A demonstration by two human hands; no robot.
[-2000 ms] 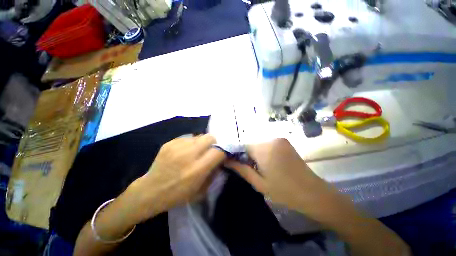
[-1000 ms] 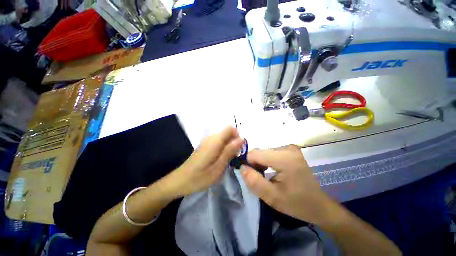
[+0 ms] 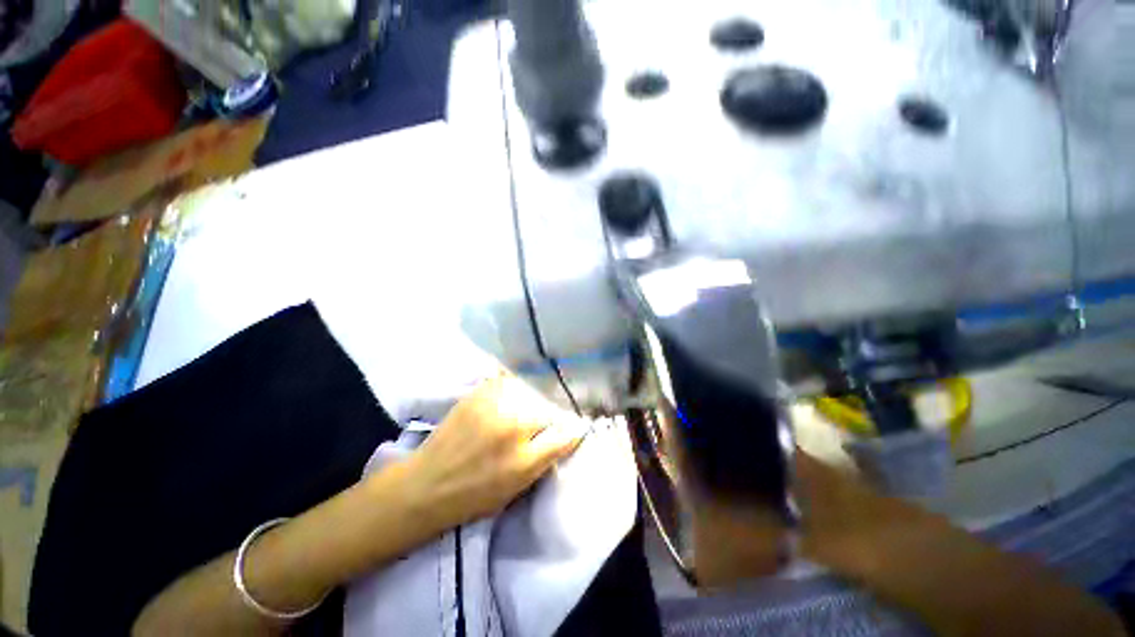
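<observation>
My left hand (image 3: pixel 504 436) rests on pale grey cloth (image 3: pixel 554 548) just left of the needle area, fingertips pinching the cloth near the lit end of the sewing machine head (image 3: pixel 871 187). A dark seam line runs down the cloth. A black fabric panel (image 3: pixel 212 436) lies flat to the left, partly under my left forearm. The chrome guard (image 3: pixel 716 386) hides the needle and the fingers of my right hand (image 3: pixel 828 498); only part of that hand and its forearm show, blurred, so its hold cannot be seen.
Yellow scissor handles (image 3: pixel 946 408) show partly behind the machine head. A red basket (image 3: pixel 106 90) and brown cardboard (image 3: pixel 56 299) are at the left. Dark blue fabric (image 3: pixel 361 93) lies behind the white table (image 3: pixel 311 224). A printed ruler runs along the front edge.
The view has moved in close over the machine head. Both hands have brought the pale cloth from in front of the machine to the needle area. My right hand has gone behind the chrome guard.
</observation>
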